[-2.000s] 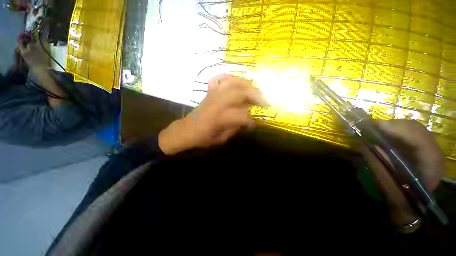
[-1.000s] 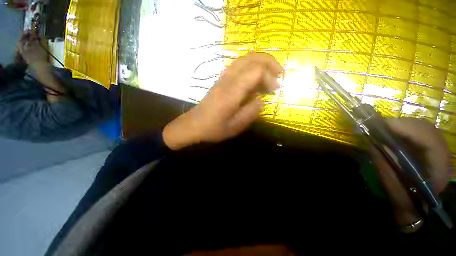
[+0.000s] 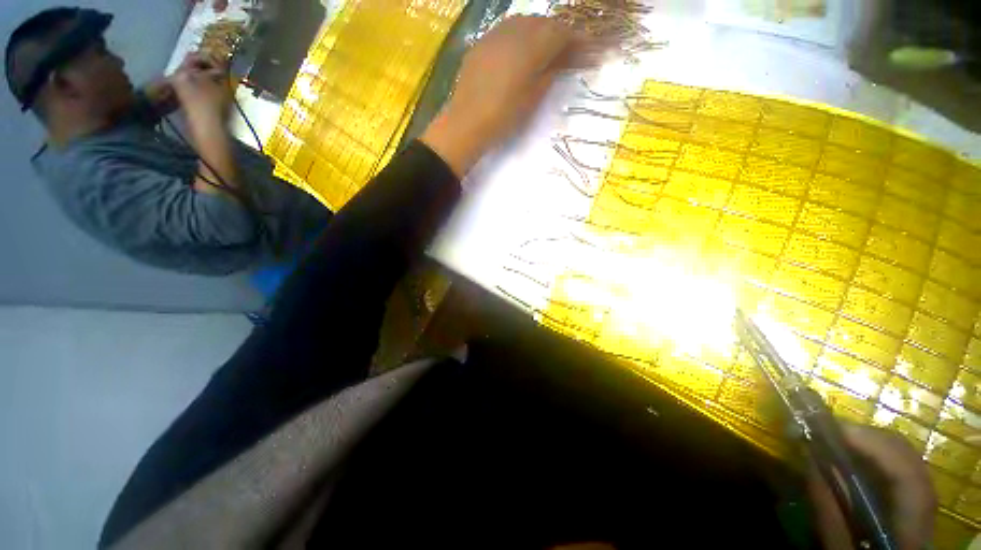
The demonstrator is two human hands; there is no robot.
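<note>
A large shiny amber film sheet (image 3: 796, 204) with a grid of cells lies in front of me, glaring white near its lower left. Thin dark leads (image 3: 581, 150) stick out past its left edge. My right hand (image 3: 887, 483) holds a dark pen-shaped soldering iron (image 3: 823, 430), its metal tip over the sheet beside the glare. My left hand (image 3: 511, 81) is stretched to the near side of a loose pile of reddish-brown wires (image 3: 613, 19). Its fingertips are blurred against the pile, so I cannot tell if they hold a wire.
A person (image 3: 161, 183) works at the left, beside another stack of amber sheets (image 3: 360, 86). A white covering (image 3: 484, 231) lies under my sheet. A brown box-like edge (image 3: 468, 312) is below its front corner. A dark object (image 3: 925, 54) stands at the top right.
My left hand has moved from over the sheet up to the wire pile. The view has shifted, showing the pile and more of the other person. My right hand still holds the iron.
</note>
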